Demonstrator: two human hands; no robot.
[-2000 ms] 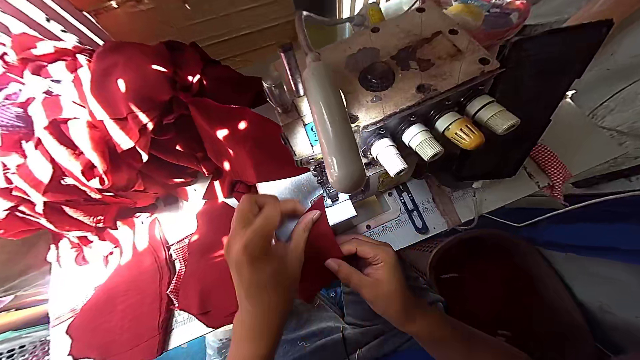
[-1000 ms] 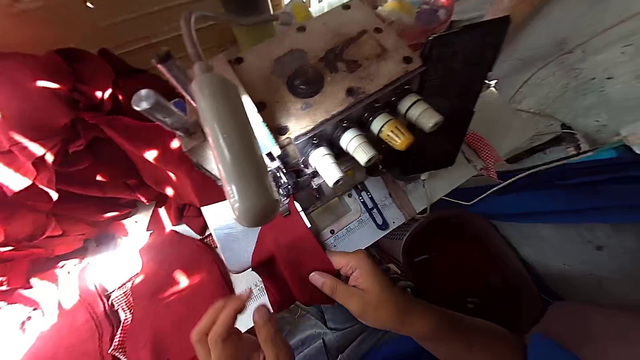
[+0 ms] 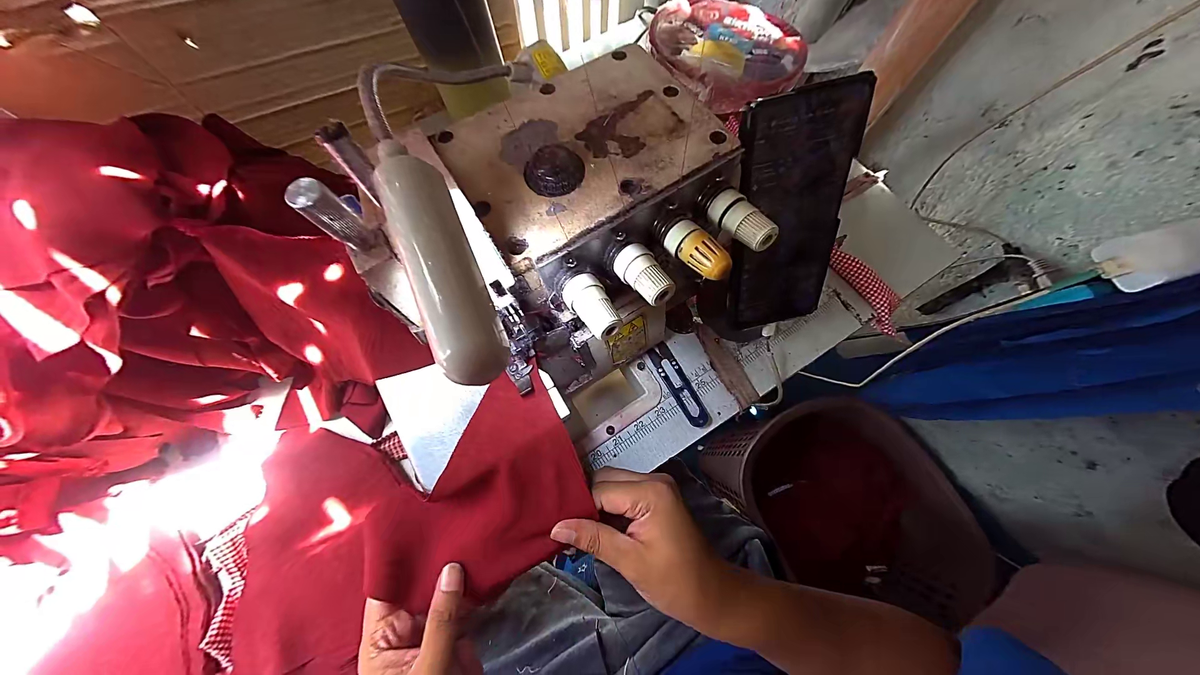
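Note:
A red fabric piece (image 3: 525, 469) runs from under the presser foot (image 3: 521, 373) of an overlock sewing machine (image 3: 600, 159) down to both hands. My left hand (image 3: 417, 623) pinches its lower edge, thumb on top and the fingers partly hidden beneath. My right hand (image 3: 647, 539) grips the right edge between thumb and fingers. A grey lamp or cover (image 3: 441, 272) hangs in front of the needle area and hides part of it. White and yellow tension knobs (image 3: 698, 251) line the machine's front. Blue thread snips (image 3: 679, 386) lie on the ruled machine bed.
A large heap of red fabric (image 3: 141, 253) fills the left side, with more red pieces and checked cloth (image 3: 225, 591) below it. A brown plastic basket (image 3: 844, 506) stands at the right. Behind the machine are a dark panel (image 3: 802, 197) and a round container (image 3: 727, 56).
The red piece, held up folded between both hands two seconds ago, now lies spread with its upper end at the presser foot. My left hand, apart from it one second ago, now holds its lower edge.

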